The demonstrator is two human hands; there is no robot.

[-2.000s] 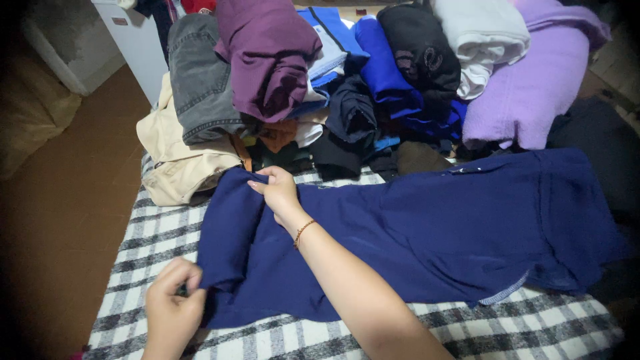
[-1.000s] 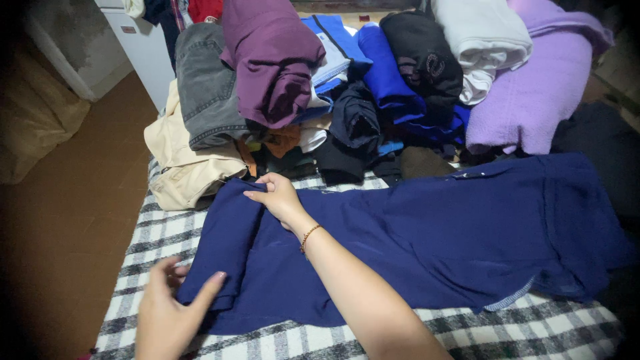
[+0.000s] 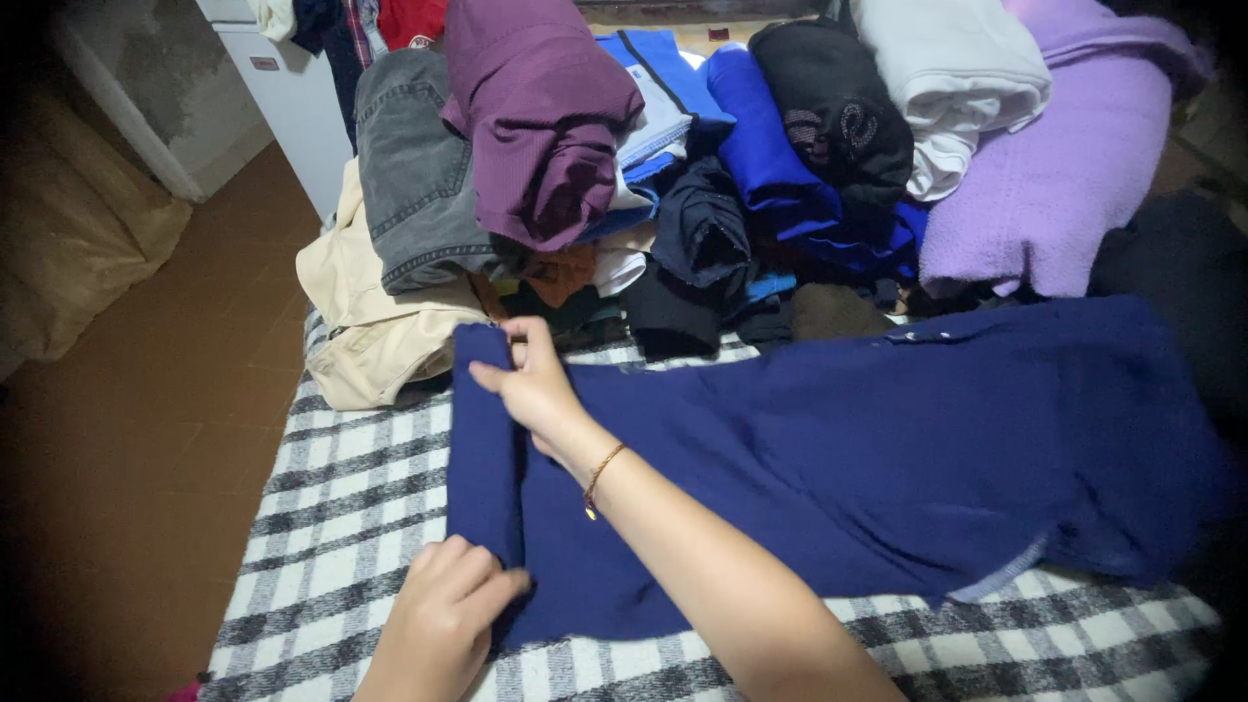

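Note:
A navy blue garment [image 3: 799,458] lies flat across a black and white checked blanket [image 3: 331,507], its left end turned over into a narrow fold [image 3: 480,458]. My right hand [image 3: 531,380], with a thin bracelet at the wrist, grips the far end of this fold between thumb and fingers. At the near end, my left hand [image 3: 453,600] has its fingers curled around the fold's edge; its fingertips are partly hidden. The garment's right end runs into the dark edge of the view.
Behind the garment are piled beige cloth [image 3: 390,312], grey jeans [image 3: 414,175], a maroon garment [image 3: 536,127], a royal blue cloth [image 3: 770,146], a black garment [image 3: 838,107], white cloth [image 3: 955,68] and a lilac fleece [image 3: 1063,166]. Brown floor [image 3: 156,439] lies left of the blanket.
The left end of the navy garment has been turned over into a narrower fold. My left hand, spread on the cloth one second ago, has closed on the fold's near end.

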